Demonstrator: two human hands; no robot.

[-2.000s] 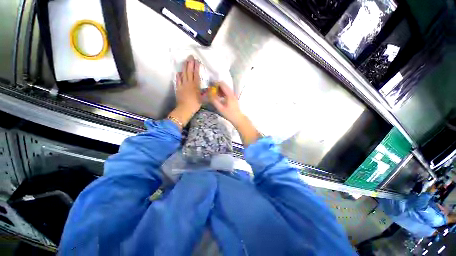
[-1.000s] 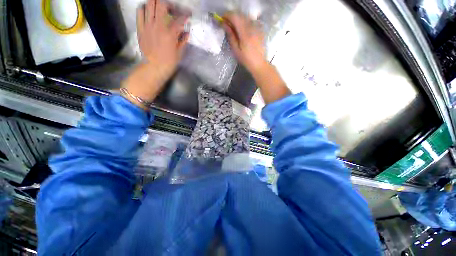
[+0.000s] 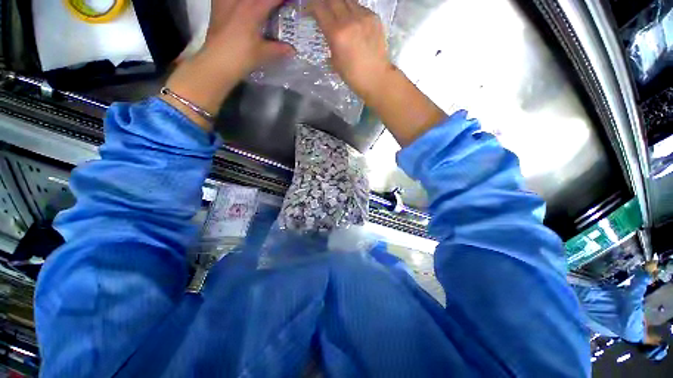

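A clear crinkly plastic bag [image 3: 313, 81] with small pale pieces showing in it lies on the metal surface at the top middle. My left hand [image 3: 240, 33] is at its left side, fingers cut off by the top edge. My right hand [image 3: 354, 44] is on its upper right part, fingers bent over it. Whether either hand grips the bag cannot be told. A dense bag of small grey-white components [image 3: 325, 181] stands at my waist, across the line rail. No yellow cutter shows now.
A yellow tape roll [image 3: 96, 7] lies on white paper in a black tray [image 3: 166, 33] at top left. The line rail [image 3: 254, 164] crosses before my waist. A green board panel [image 3: 605, 235] is at right, with a person in blue [image 3: 616, 306] beyond. Bags lie top right.
The view has moved in closer. My hands have moved up toward the top edge. The yellow cutter, earlier in my right fingers, no longer shows. More of the bag's contents shows between my hands.
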